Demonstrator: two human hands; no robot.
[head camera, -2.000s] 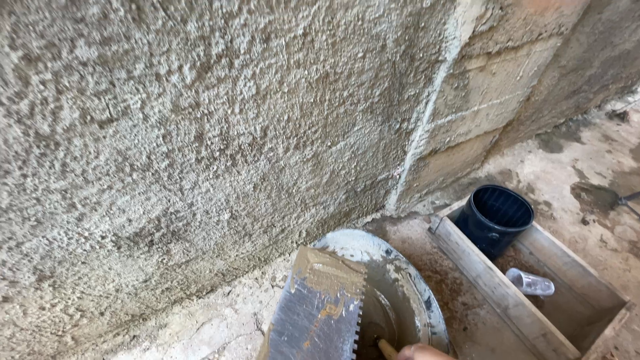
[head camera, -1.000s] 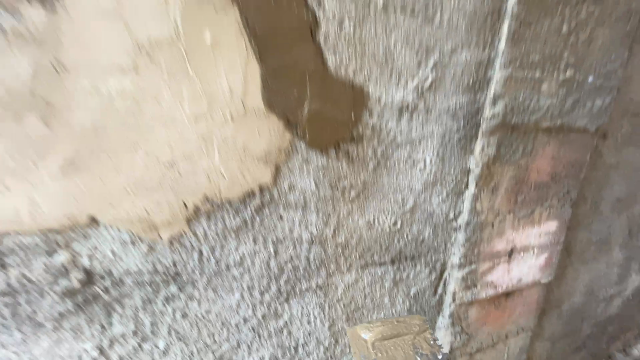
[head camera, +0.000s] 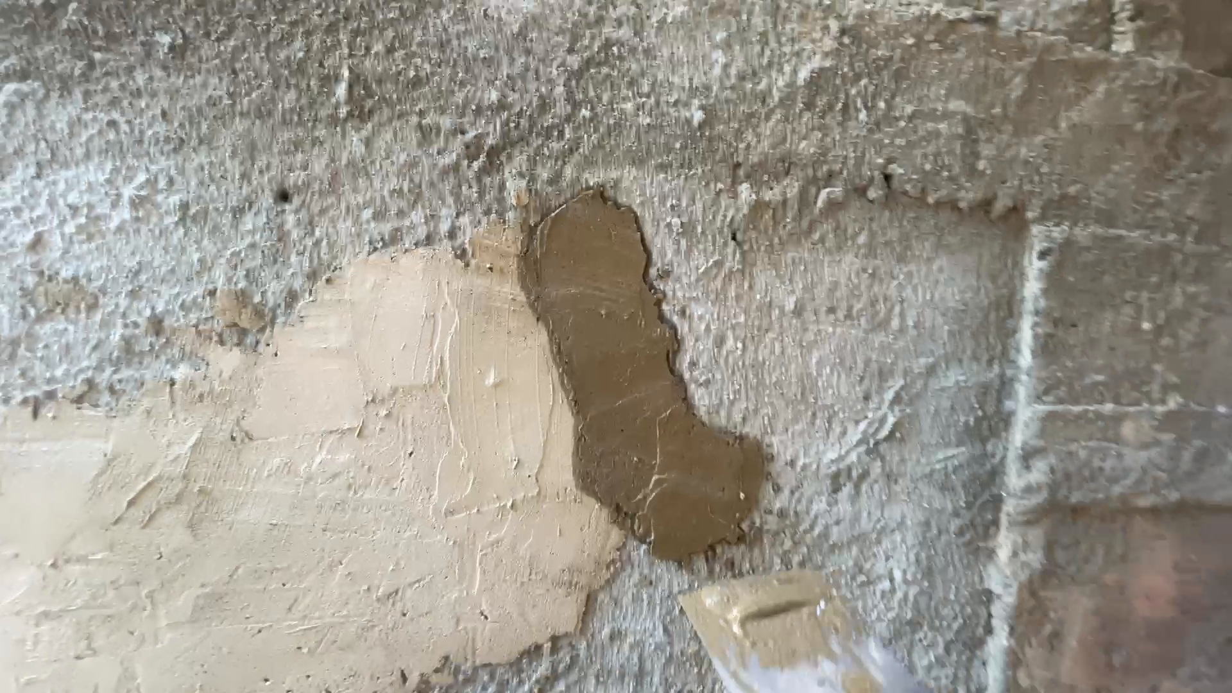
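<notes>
Neither of my hands shows in the head view now. A flat metal blade, its face coated with tan plaster, rises from the bottom edge right of centre; its handle and whatever holds it are out of frame. Just above it, on the rough wall, lies a dark wet plaster patch, long and widening toward its lower right end. This patch borders a broad, pale, smoother plaster area that fills the lower left.
Rough grey render surrounds the plaster. A whitish vertical ridge runs down the right side, with smoother brownish wall blocks beyond it and a reddish area low at the right edge.
The view has swung up from the floor to the wall. The basin, toothed metal blade, wooden box and fingers seen at first are out of view. The coated blade shows larger and farther into frame.
</notes>
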